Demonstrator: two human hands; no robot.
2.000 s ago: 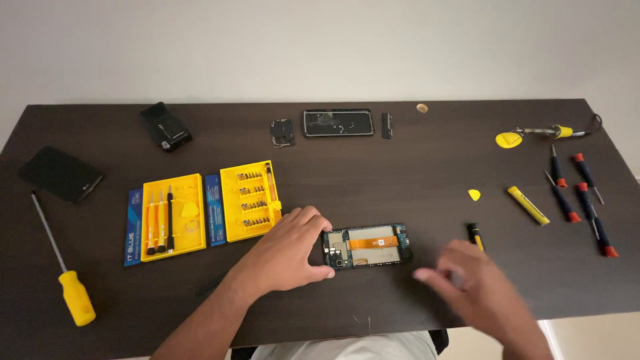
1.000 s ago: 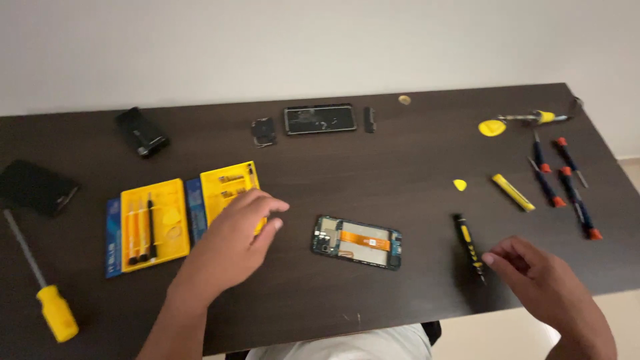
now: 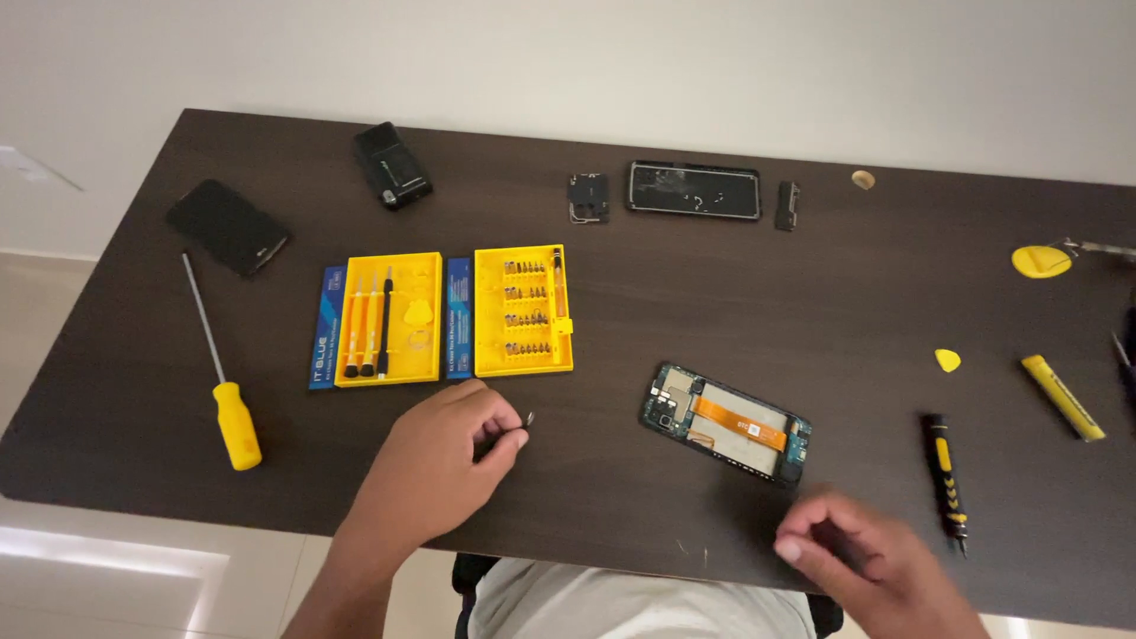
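Note:
An opened smartphone (image 3: 728,424) lies on the dark table, its circuit board, orange flex cable and battery area exposed. Left of it, my left hand (image 3: 453,453) pinches a small dark tool with a shiny metal tip; most of that tool is hidden by the fingers. Just beyond that hand are the two yellow trays of a tool kit: one holds pry tools (image 3: 357,328), the other rows of screwdriver bits (image 3: 525,306). My right hand (image 3: 852,550) hovers near the front edge, below the phone, thumb and forefinger apart, with nothing seen in it. A black and yellow precision screwdriver (image 3: 946,484) lies to its right.
A large yellow-handled screwdriver (image 3: 235,426) and two dark devices (image 3: 229,226) (image 3: 392,166) are at the left. Along the back lie a phone back cover (image 3: 693,190) and two small phone parts (image 3: 588,197) (image 3: 786,205). Yellow picks (image 3: 948,359) and a yellow tube (image 3: 1062,398) are at the right.
My left hand, on the phone two seconds ago and over the bit tray one second ago, is now in front of the trays with a small tool. My right hand has left the precision screwdriver.

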